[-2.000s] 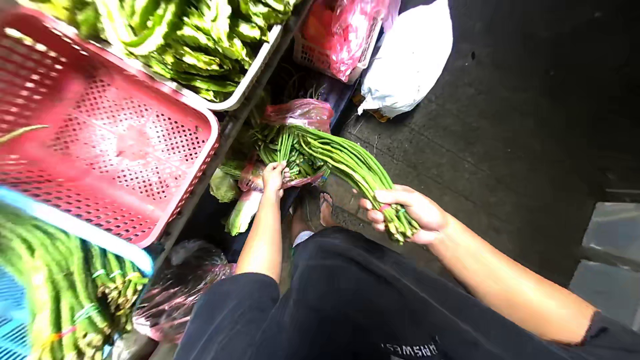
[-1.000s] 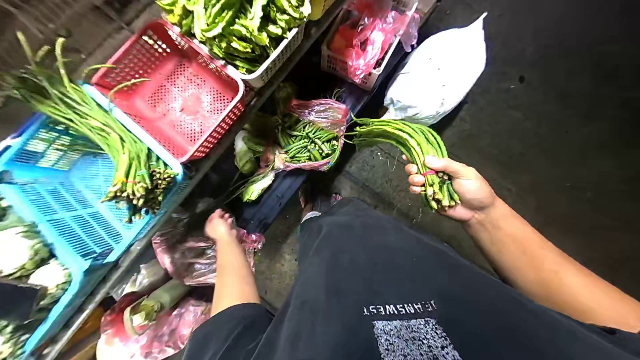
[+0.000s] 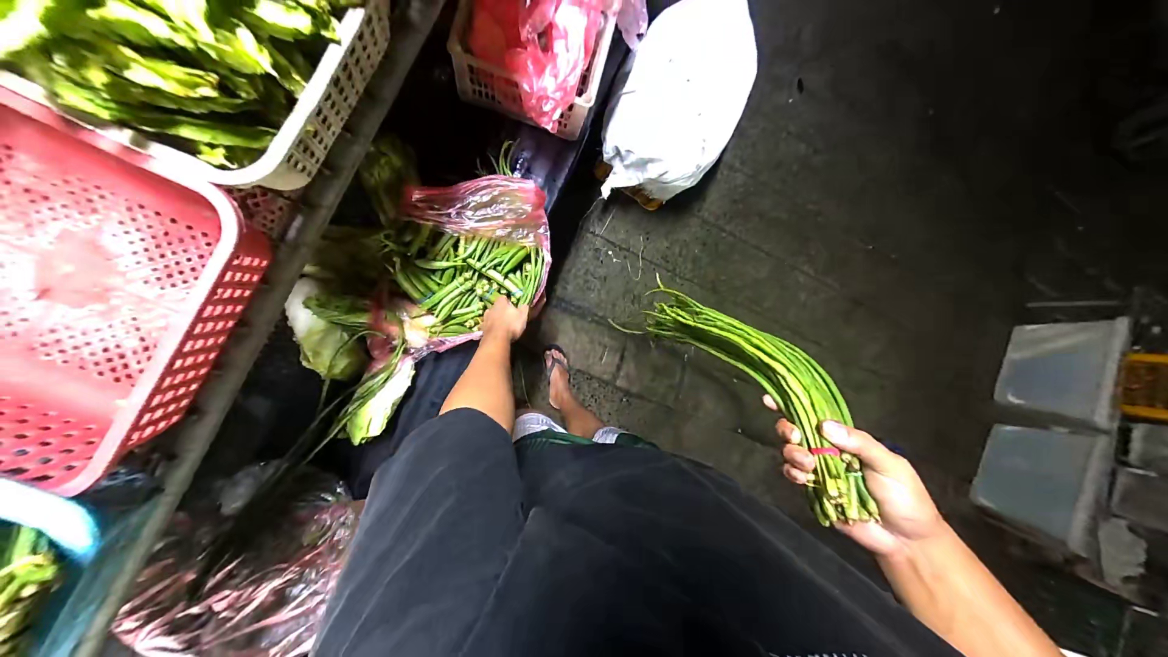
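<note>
A bundle of yardlong beans [image 3: 771,365], tied with a red band near its stem ends, is held in my right hand [image 3: 858,484] over the floor, its long tails hanging toward the upper left. My left hand [image 3: 505,319] reaches down to the lower edge of an open pink plastic bag [image 3: 484,205] full of more green long beans [image 3: 461,278]. Its fingertips are hidden among the beans, so a hold on them cannot be told. Left of the bag lie a pale leafy cabbage [image 3: 324,338] and a loose green leaf vegetable [image 3: 379,401].
On the stall at left stand a red perforated basket [image 3: 91,283], a white basket [image 3: 306,119] of green vegetables and a blue basket's rim [image 3: 55,511]. A white sack [image 3: 684,91] and a basket with pink bags [image 3: 474,82] lie beyond. Grey lidded boxes [image 3: 1040,474] stand at right.
My left hand has moved from beside the lower pink bags to the open bag of beans. My right hand still holds its bundle, now farther from that bag.
</note>
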